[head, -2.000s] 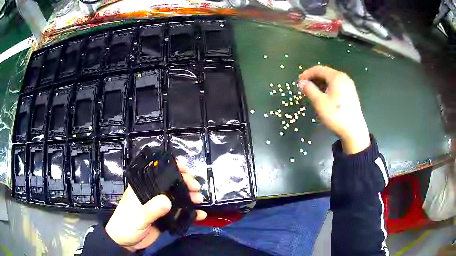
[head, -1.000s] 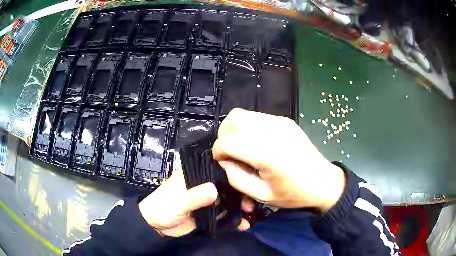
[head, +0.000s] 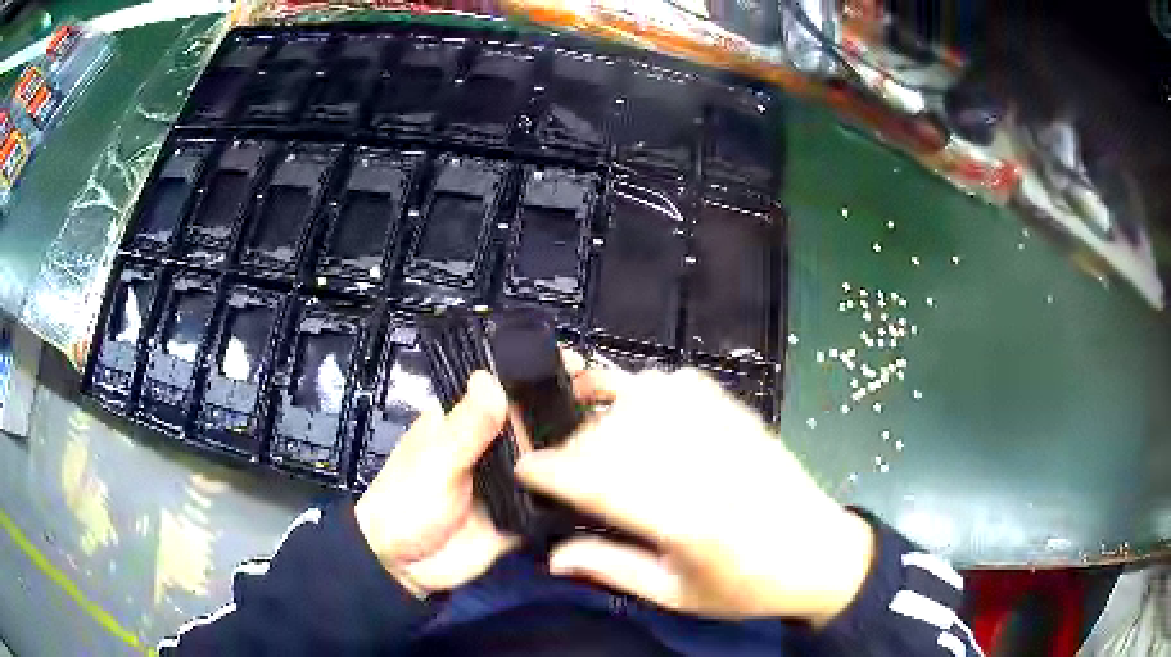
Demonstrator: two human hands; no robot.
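My left hand holds a fanned stack of thin black phone housings over the near edge of the black blister tray. My right hand is beside it, blurred, with thumb and fingers on one black housing at the right side of the stack. Whether this housing is fully apart from the stack is hard to tell. The tray has three rows of pockets, many holding housings; some at the right show only shiny plastic. Small pale pieces lie scattered on the green mat right of the tray.
The green mat extends to the right. A clear tray with orange-labelled parts is at the far left, with wrinkled clear film beside the black tray. Blurred clutter runs along the back edge. A red stool shows at the lower right.
My right hand has come from the loose pieces to the stack, and now grips a housing at its right side. The view has shifted, so the tray appears further right.
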